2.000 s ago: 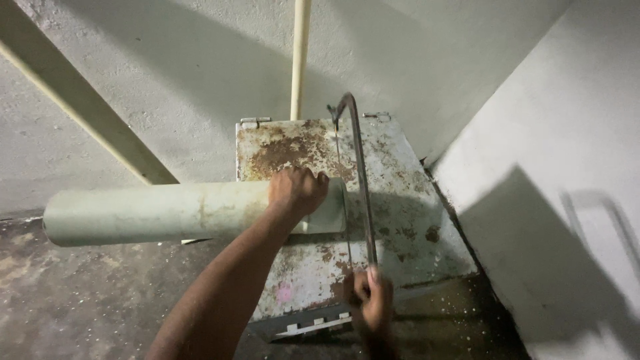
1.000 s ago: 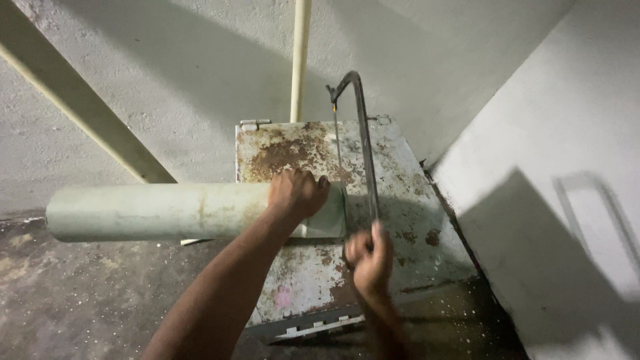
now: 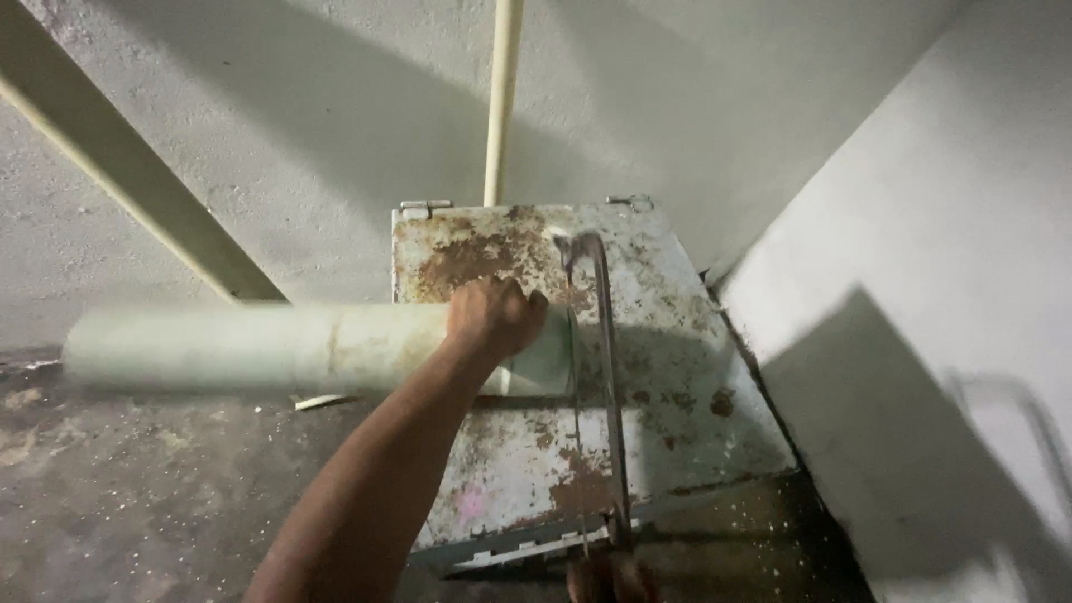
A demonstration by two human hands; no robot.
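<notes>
A pale green-grey plastic pipe lies across a rusty white metal box, its left part sticking out past the box over the floor. My left hand presses on top of the pipe near its right end. The hacksaw stands with its thin blade against the pipe at that end, and the bow of its frame is to the right of the pipe. At the bottom edge my right hand, blurred and partly cut off by the view, grips the hacksaw's near end.
Behind the box, a cream pole stands against the grey wall. A wide cream board or beam leans at the left. A pale wall bounds the right side. Light specks and a small pale strip lie on the dark floor.
My right hand has drawn the hacksaw back towards me, lower in view than a second ago. My left hand has stayed on the pipe.
</notes>
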